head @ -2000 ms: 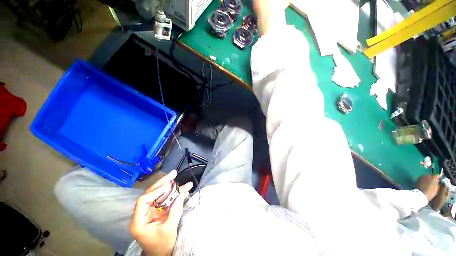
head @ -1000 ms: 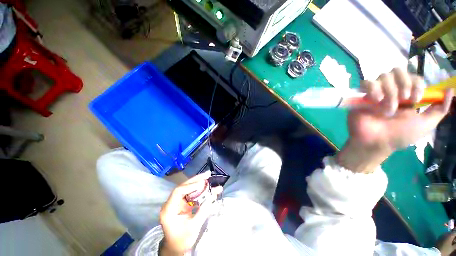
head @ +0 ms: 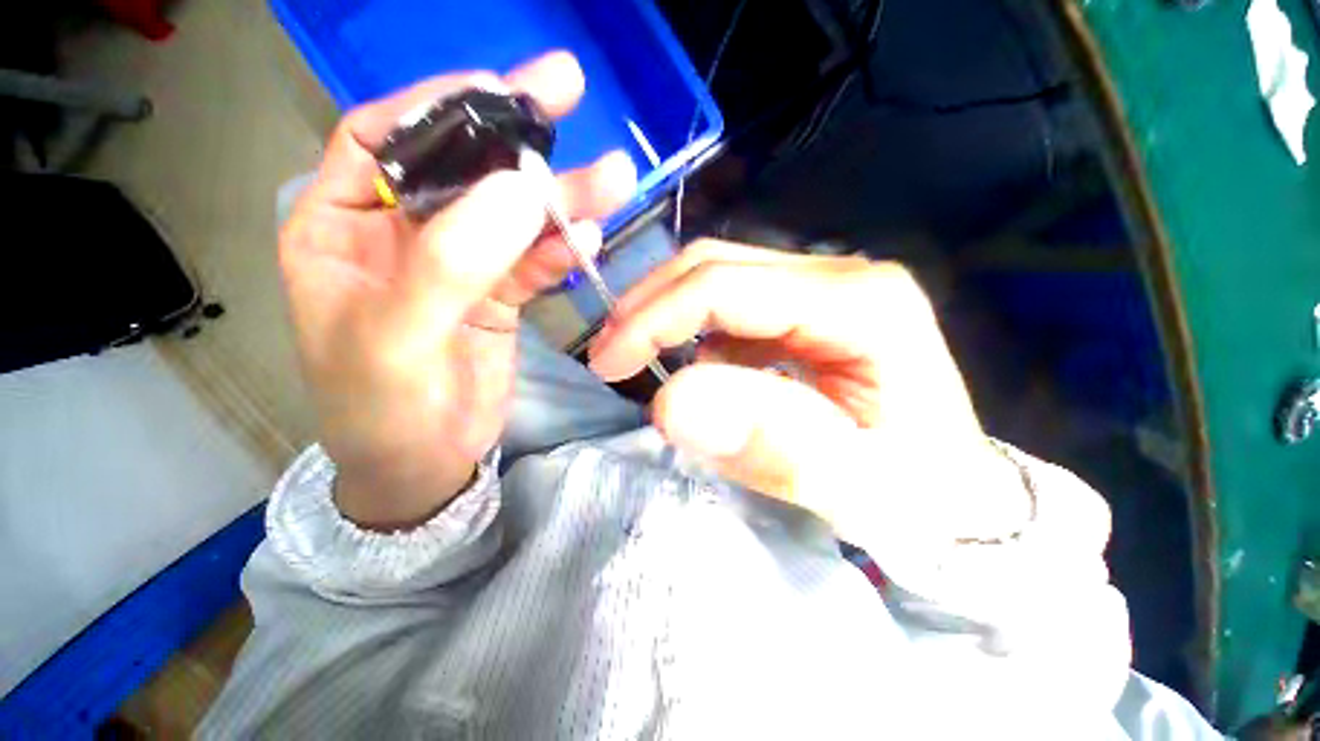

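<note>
My left hand (head: 420,275) is bare and holds a round unit (head: 466,145) at the upper left, its dark side turned up, with a yellow spot at its left edge. A slim, clear to reddish tube (head: 582,265) runs from the unit's lower right edge down to my right hand (head: 811,384). My right hand pinches the tube between thumb and fingers. The fingers hide the tube's far end. No syringe can be made out.
The blue bin (head: 478,44) lies behind my left hand. The green bench (head: 1158,188) runs down the right, with a torn white piece (head: 1280,73) and a shiny round unit (head: 1299,411) on it. A black object (head: 87,275) stands at the far left.
My left hand has raised the unit and its dark side now shows. My right hand has come from the bench to the tube; the orange and clear item it held is out of sight.
</note>
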